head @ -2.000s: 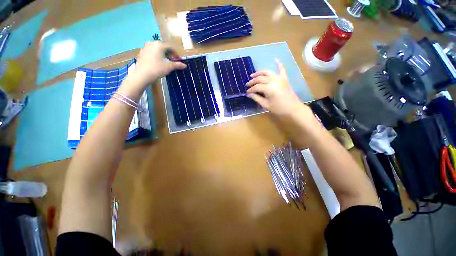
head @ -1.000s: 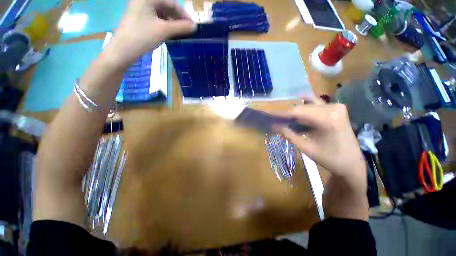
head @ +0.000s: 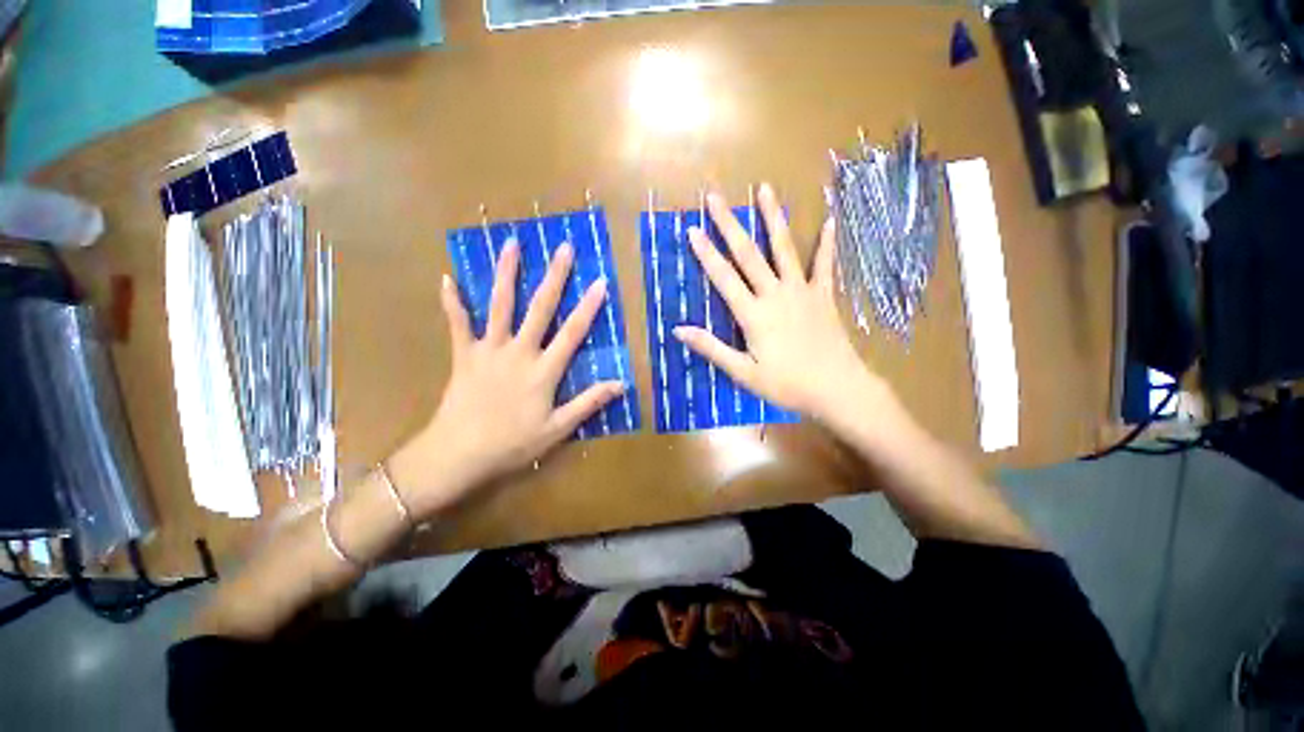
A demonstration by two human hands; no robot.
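Two blue cell pieces with pale lines lie side by side on the brown bench, with a narrow gap between them. Fine wire ends stick out past their far edges. My left hand [head: 508,379] lies flat with spread fingers on the left cell piece [head: 608,336] and covers much of it. My right hand [head: 779,322] lies flat with spread fingers on the right cell piece [head: 672,286] and covers its right part. Neither hand grips anything.
Long ribbon pile [head: 279,343], white strip [head: 205,372] and small dark cell strip [head: 229,175] lie left. Short ribbon pile [head: 890,236] and another white strip [head: 984,308] lie right. Cell stack [head: 265,26] and sheet edge [head: 615,15] are behind; iron stand [head: 1073,143] stands far right.
The view has tilted down to the near bench. Both hands have come back from the sheet area and now lie flat on two blue cell pieces near the bench's front edge.
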